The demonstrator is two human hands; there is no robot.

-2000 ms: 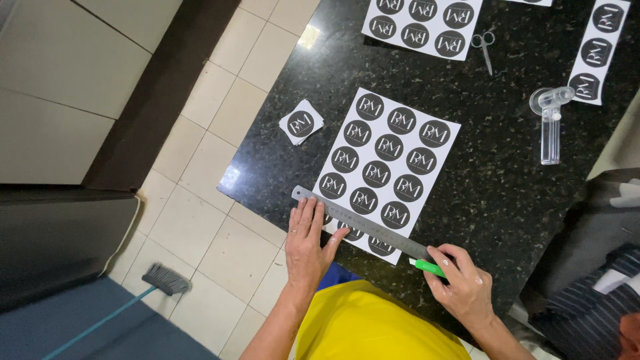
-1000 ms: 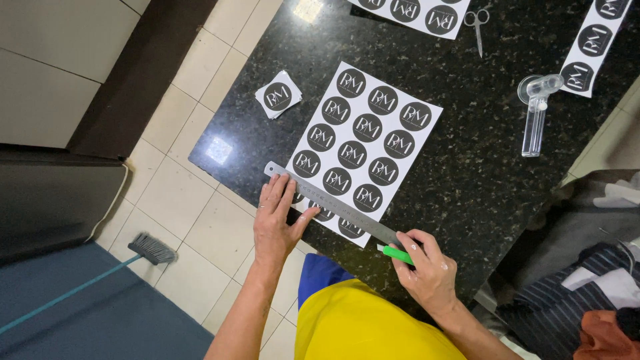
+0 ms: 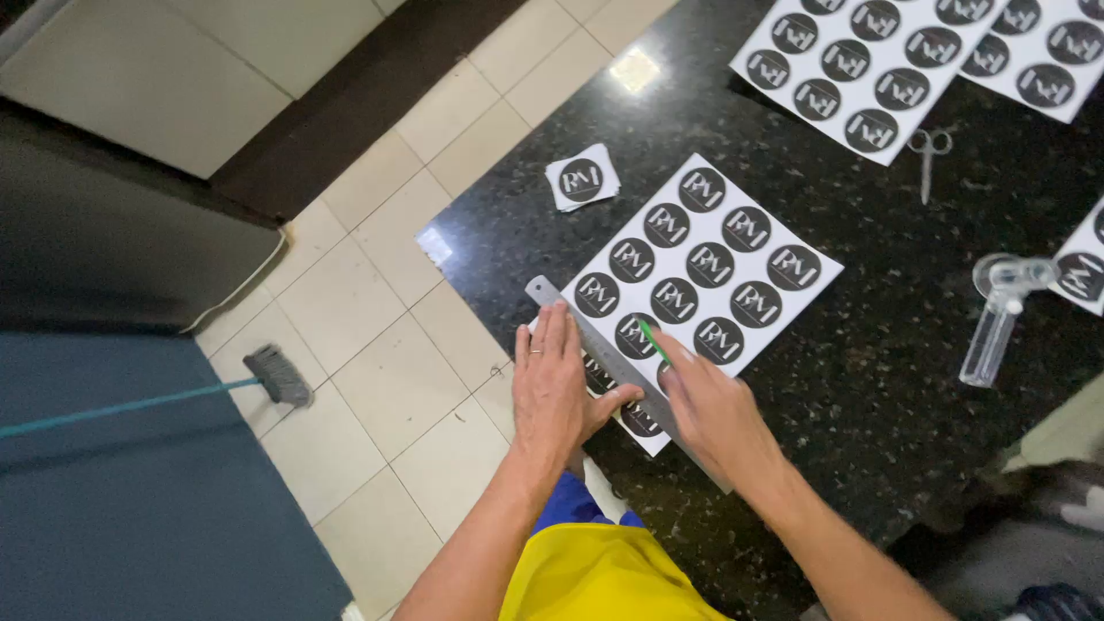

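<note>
A white sheet of round black stickers [image 3: 710, 265] lies aslant near the corner of the dark stone counter. Across its near part lies a steel ruler [image 3: 614, 358], pressed down by the spread fingers and thumb of my left hand [image 3: 556, 379]. My right hand [image 3: 707, 397] holds a green cutter [image 3: 654, 339] above the sheet, just beyond the ruler's far edge; its blade cannot be made out. Beside the sheet, to the upper left, sits a small stack of cut square stickers [image 3: 582, 178].
More sticker sheets [image 3: 862, 65] lie at the upper right, near small scissors [image 3: 926, 164]. A clear plastic tool [image 3: 992, 319] rests at the right. The counter edge [image 3: 470, 315] drops to a tiled floor, where a broom [image 3: 278, 377] lies.
My right hand with the green cutter has moved from the ruler's lower right end up along it, toward my left hand. My left hand still presses the ruler. The view has shifted.
</note>
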